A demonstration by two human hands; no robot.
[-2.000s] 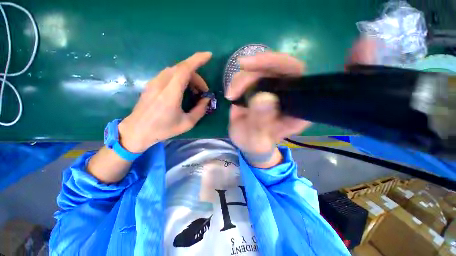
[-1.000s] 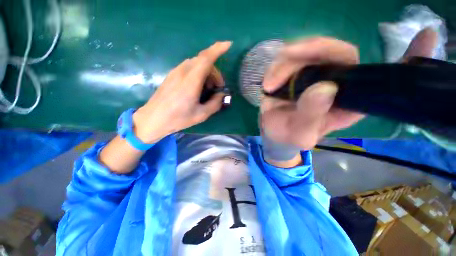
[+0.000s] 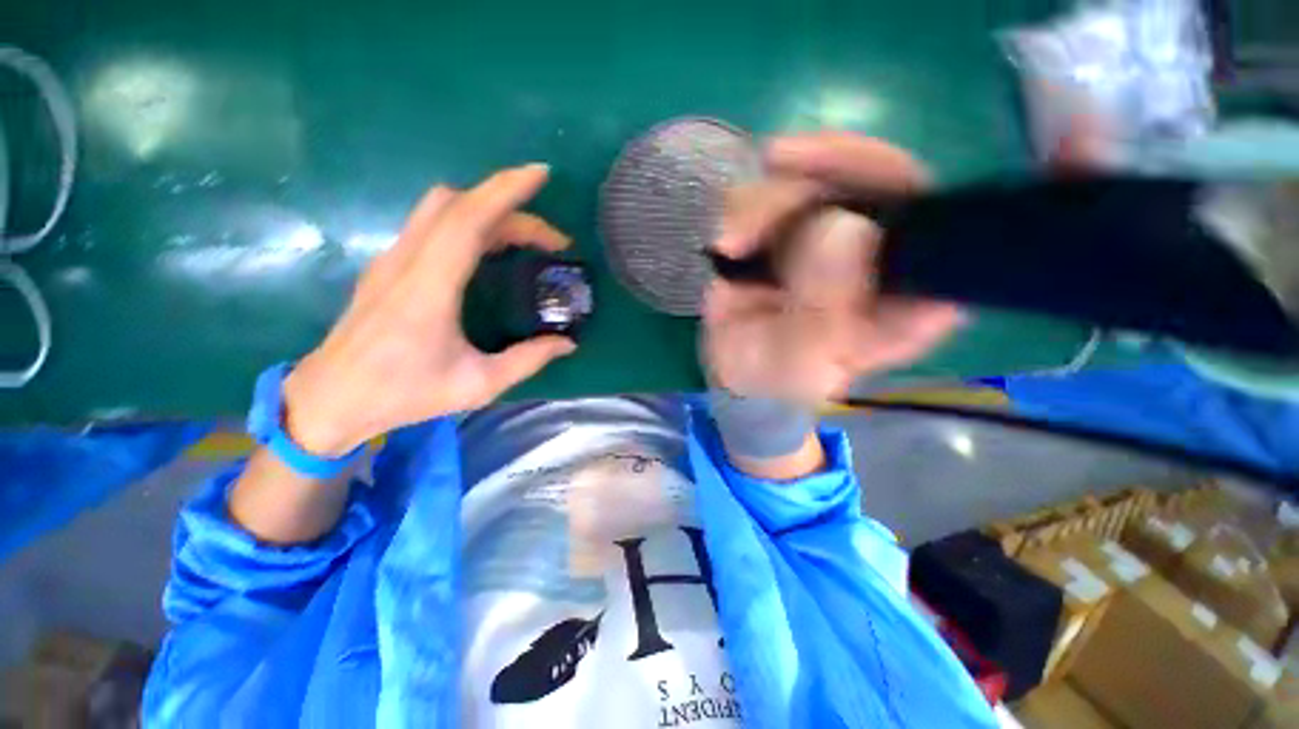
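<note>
My left hand (image 3: 413,313) holds a small black electronic unit (image 3: 560,296) between thumb and fingers, its shiny purple-silver face towards the right. My right hand (image 3: 798,285), blurred, grips the thick black electric screwdriver (image 3: 1083,257) near its narrow end. The tool lies level, its dark tip (image 3: 734,265) pointing left over the edge of the round silver screw dish (image 3: 663,214). The tip and the unit are apart. Single screws cannot be made out.
A crumpled clear plastic bag (image 3: 1118,79) lies beyond the tool. A pale green fan rim (image 3: 1254,150) is at the right. A white cable (image 3: 64,157) loops at the left. A black cable (image 3: 997,416) hangs along the bench edge. Cardboard boxes (image 3: 1168,634) stand below right.
The unit in my left hand has turned, so more of its shiny face shows. The screwdriver tip is now over the dish's right part, slightly farther from the unit than two seconds ago.
</note>
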